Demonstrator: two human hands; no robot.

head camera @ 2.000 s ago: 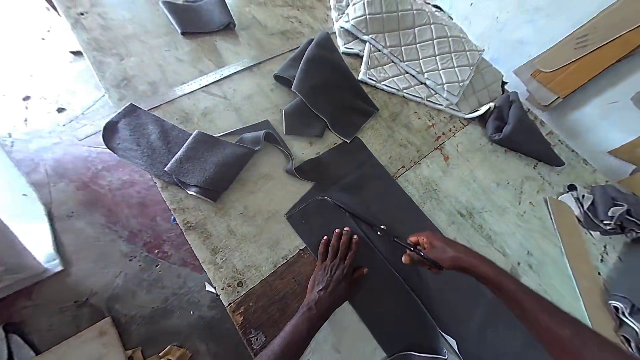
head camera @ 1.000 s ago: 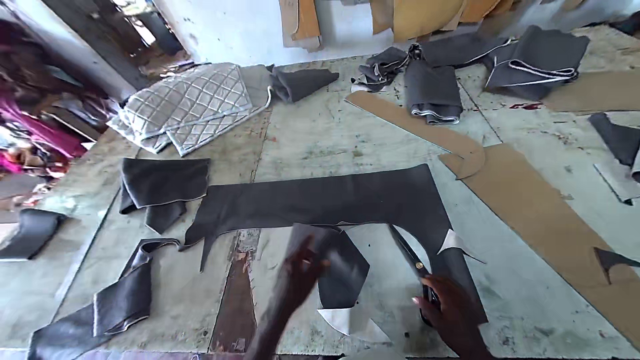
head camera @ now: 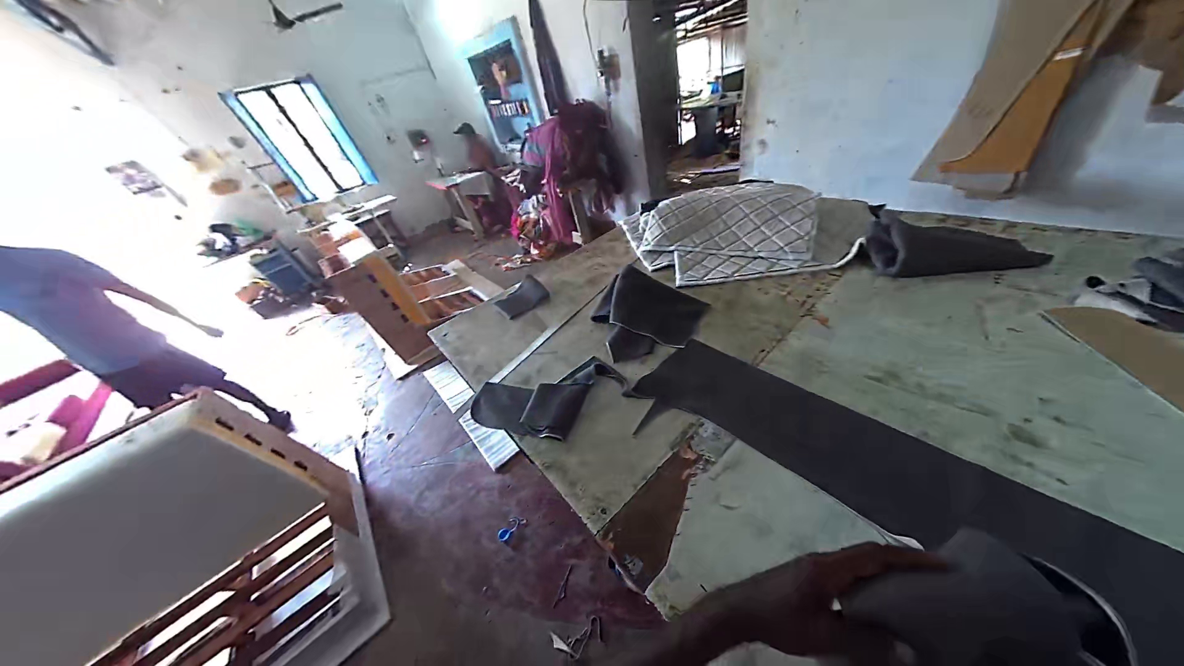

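At the bottom right of the head view, my left hand [head camera: 819,592] grips a bunched dark grey fabric piece [head camera: 971,601]; both are somewhat blurred. Beyond it a long dark grey fabric strip [head camera: 860,449] lies diagonally across the worktable [head camera: 980,370]. Near the strip's far end are a folded dark fabric piece [head camera: 659,307] and a crumpled one [head camera: 555,407]. My right hand is outside the view, and no scissors can be seen.
Quilted light fabric [head camera: 740,231] and a dark bundle [head camera: 943,248] lie at the table's back. A metal ruler [head camera: 546,338] is at the left. A wooden furniture frame [head camera: 351,555] stands on the floor at lower left. A person [head camera: 102,314] is beyond it.
The view has swung up and left. My left hand has lifted the dark fabric piece it was touching on the table. My right hand, earlier on the scissors, has left the view.
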